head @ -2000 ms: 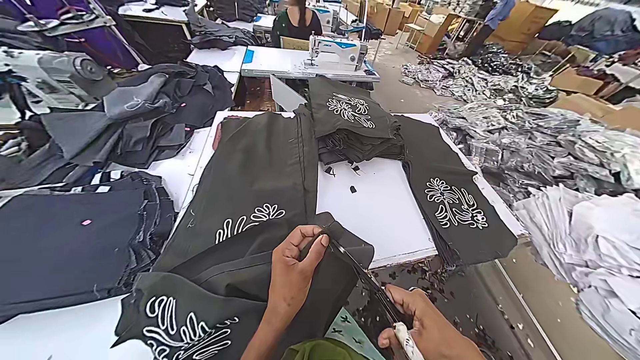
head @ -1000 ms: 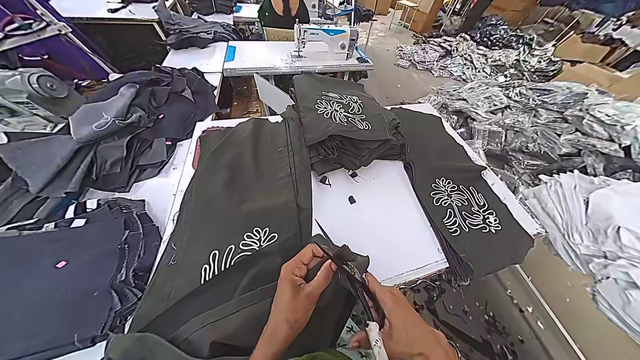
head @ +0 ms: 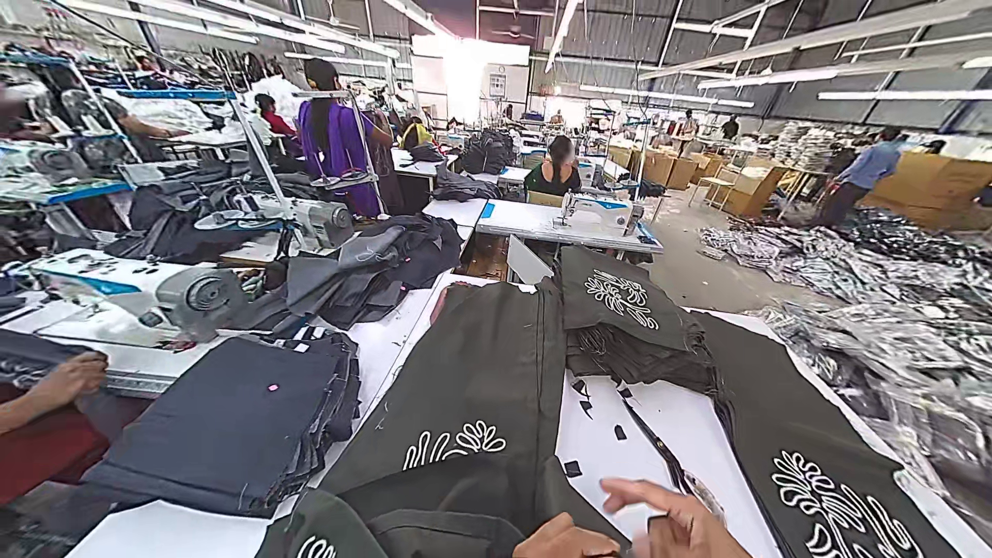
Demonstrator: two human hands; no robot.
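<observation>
At the bottom centre my left hand (head: 567, 538) is closed on a dark fabric panel (head: 442, 504) with white looped embroidery. Just right of it is my right hand (head: 674, 523), partly blurred, its fingers apart and nothing seen between them. Long-bladed scissors (head: 659, 446) lie on the white tabletop (head: 635, 465) beyond my right fingers, handles partly hidden. Small dark fabric scraps (head: 573, 469) lie near them. Behind stands a stack of embroidered dark pieces (head: 628, 310); another embroidered stack (head: 806, 434) lies at the right.
A stack of dark blue fabric (head: 225, 418) is at the left, near a co-worker's hand (head: 74, 380) and a sewing machine (head: 139, 291). Another sewing machine (head: 601, 211) stands ahead. Heaped garments (head: 914, 364) cover the floor at right. Several people work farther back.
The scissors, held in my right hand in both earlier frames, now lie on the tabletop. My right hand has let them go. The view has tilted up a lot.
</observation>
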